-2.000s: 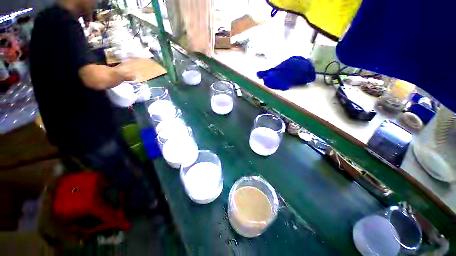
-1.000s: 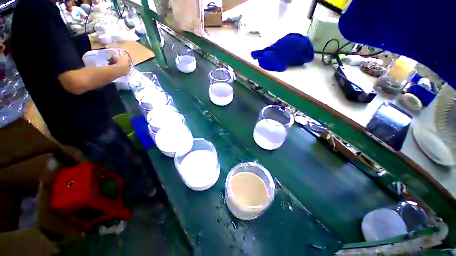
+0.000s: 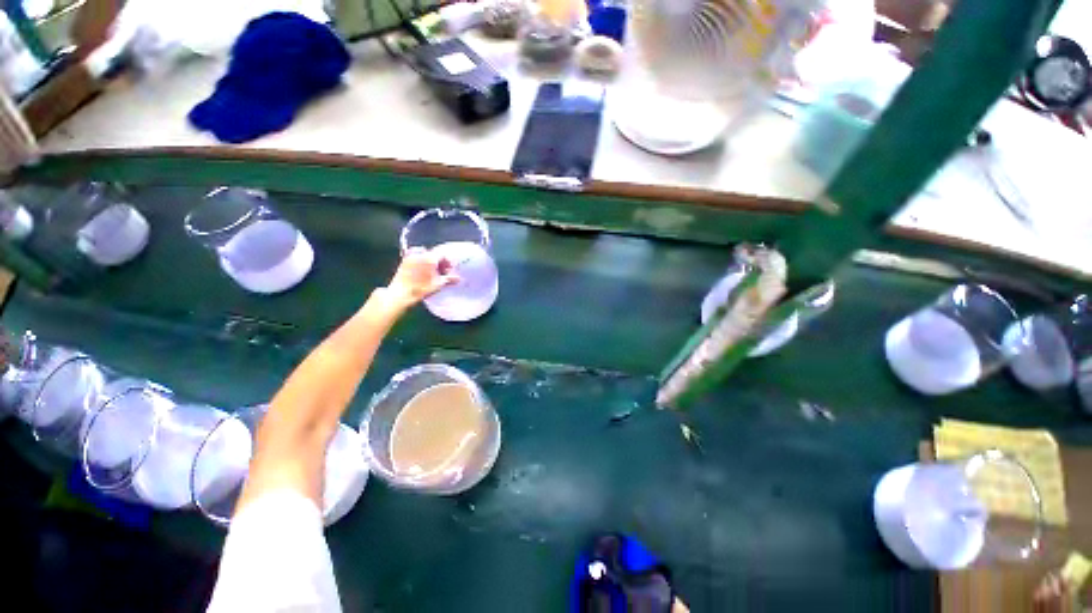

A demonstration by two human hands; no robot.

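My left hand point(image 3: 422, 275) reaches across the bench and grips the near left side of a glass vessel point(image 3: 467, 291) with a clear rim and white lower part. The vessel stands on the far side of the bench. A vessel of beige compound point(image 3: 438, 434) stands just right of my forearm. A blue cloth with a dark part point(image 3: 620, 575) is at the bottom edge. A bit of skin, apparently my right hand point(image 3: 679, 606), shows beside it, almost wholly cut off; its grip is hidden.
White-bottomed vessels stand at the near left, partly behind my forearm, along the far side and at right. A green post point(image 3: 916, 138) and a worn divider point(image 3: 725, 335) cross the bench. Yellow sheets point(image 3: 1003, 473) lie at right. The shelf holds a blue cloth point(image 3: 273, 74) and phone point(image 3: 560, 134).
The view has swung right. My left arm has come into view and taken hold of a vessel. The blue cloth has appeared at the bottom edge. The worker at left is out of view.
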